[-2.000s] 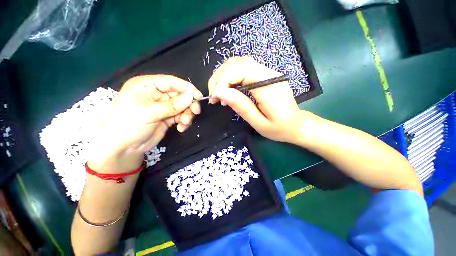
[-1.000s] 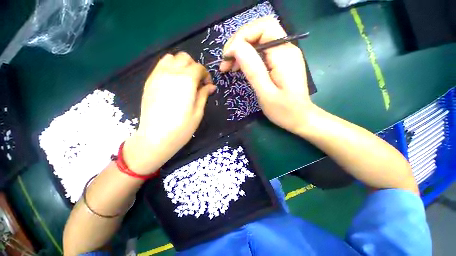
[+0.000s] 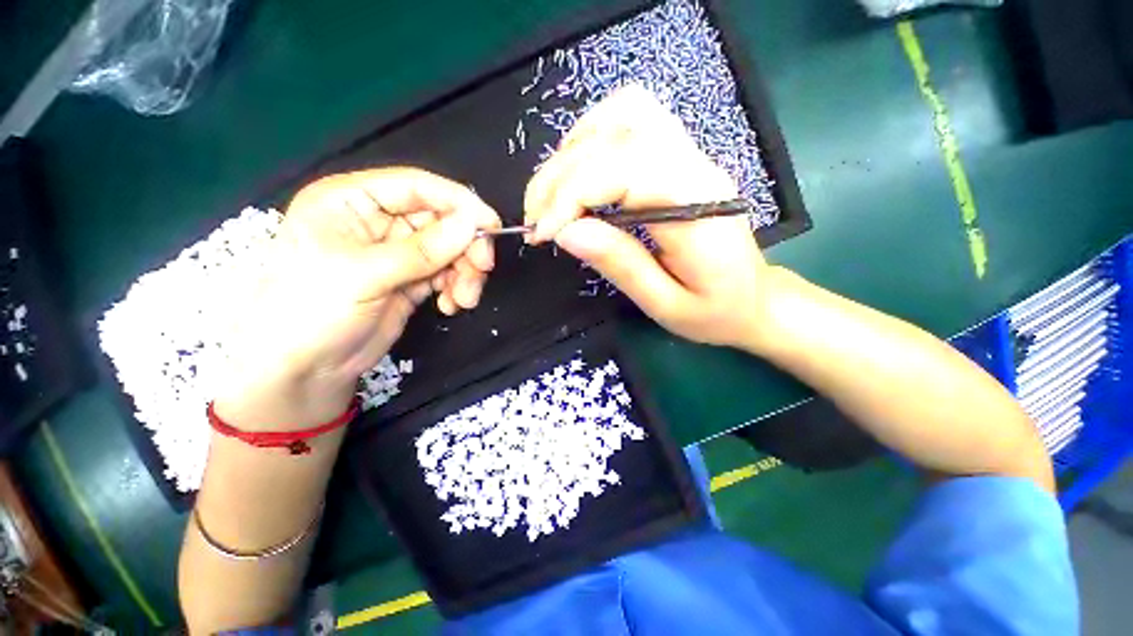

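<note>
My right hand (image 3: 659,218) holds a thin dark pen-like tool (image 3: 683,213), its fine tip pointing left to my left fingertips. My left hand (image 3: 373,267) is turned partly palm up, thumb and forefinger pinched at the tip; the piece between them is too small to make out. Both hands are over the long black tray (image 3: 454,131). White plastic parts (image 3: 174,336) lie heaped at its left end, partly behind my left hand. Metal pins (image 3: 696,75) lie heaped at its right end. White pieces (image 3: 528,447) fill the small black tray (image 3: 460,590) near my body.
A side tray (image 3: 37,373) with a few white pieces is at the far left. A crumpled clear bag (image 3: 155,56) is at the upper left. A blue crate (image 3: 1100,373) with white rods is below the bench edge at right. Yellow-green tape (image 3: 938,137) crosses the green bench top.
Since one second ago, my left hand has rolled from palm down to partly palm up and moved left. My right hand has come down from the pins, and the tool tip now meets my left fingertips.
</note>
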